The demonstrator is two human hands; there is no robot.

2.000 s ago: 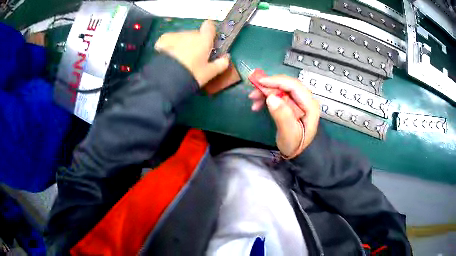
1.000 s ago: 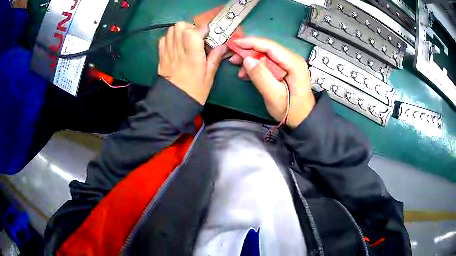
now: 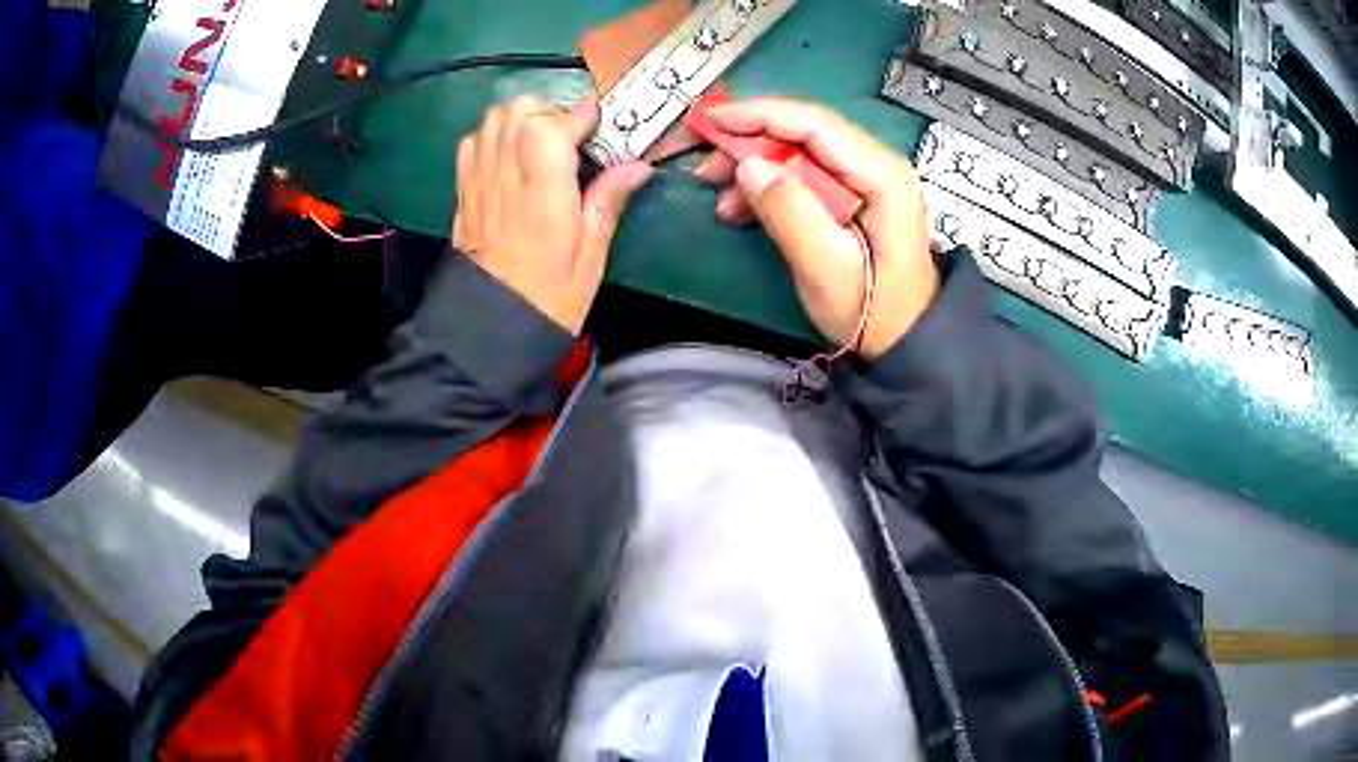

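A grey metal strip [image 3: 666, 82] with a row of round features lies slanted over a brown plate [image 3: 618, 45]; its far end is cut off by the top edge. My left hand [image 3: 524, 201] grips the strip's near end between thumb and fingers. My right hand [image 3: 834, 209] holds a red pen [image 3: 789, 167] like a pencil. The pen's front end is at the strip's right edge; its tip cannot be made out. A thin wire [image 3: 868, 283] runs from the pen past my right wrist.
Several waiting strips [image 3: 1043, 216] lie at right, with a short strip [image 3: 1248, 335] beyond. A pale rail [image 3: 1288, 194] stands behind them. A black and silver power unit [image 3: 209, 112] is at left, with a black cable [image 3: 402, 79] running to the brown plate.
My left hand has moved from the strip's side to its near end. The strip now lies over the plate, and the pen has come from beside the plate to the strip's edge. The view has shifted.
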